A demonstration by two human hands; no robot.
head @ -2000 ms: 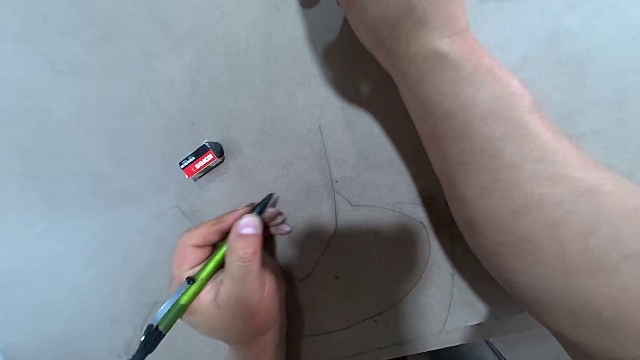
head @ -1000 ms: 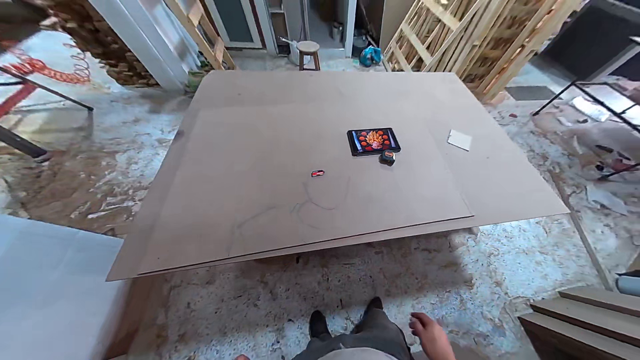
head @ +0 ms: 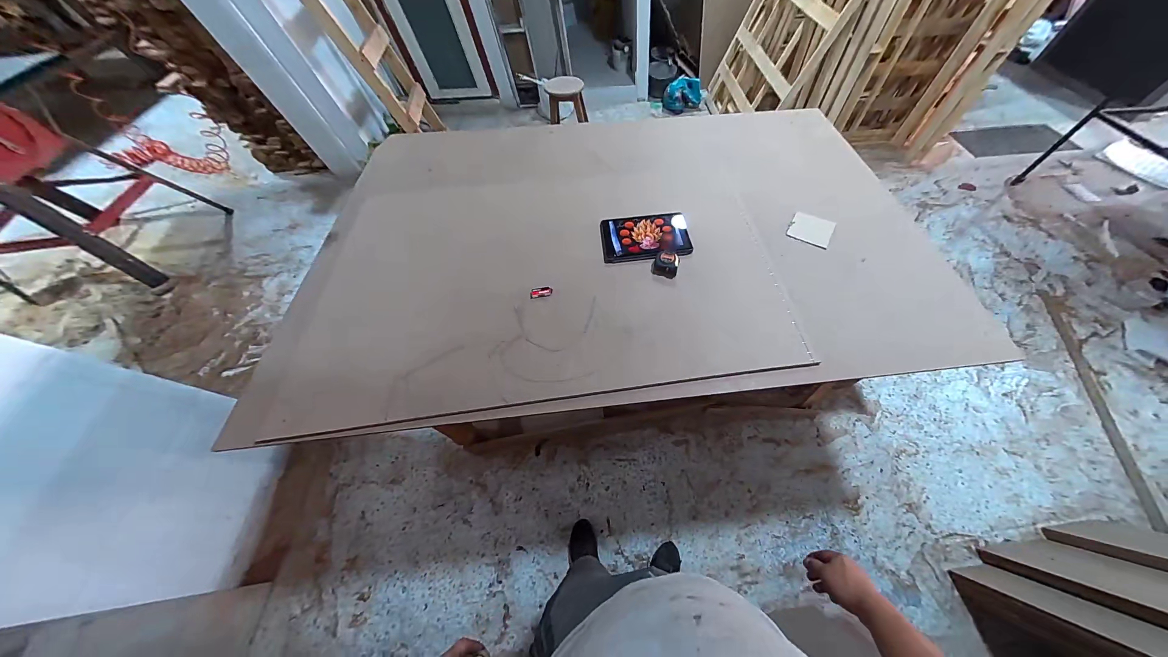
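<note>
My right hand (head: 838, 581) hangs at the lower right over the floor, fingers curled; whether it holds anything is not clear. Only a small part of my left hand (head: 465, 648) shows at the bottom edge. Both are away from the large brown board (head: 438, 228). Faint pencil curves mark a thinner sheet (head: 639, 338) lying on it. Behind the curves lies a small red, black and white eraser (head: 541, 293). Farther right are a tablet (head: 647, 237) with a flower picture on its screen, a black tape measure (head: 665, 265) touching its near edge, and a small white square piece (head: 811, 230).
A white panel (head: 109, 474) stands at the left, stacked boards (head: 1077, 566) at the lower right. Beyond the board are a round stool (head: 565, 88), wooden frames (head: 858, 73) and a blue bag (head: 683, 94). A red metal stand (head: 91, 196) is far left.
The view has pulled far back from the close drawing surface. Two seconds ago my left hand held a green mechanical pencil over the sheet; now both hands are low, off the board.
</note>
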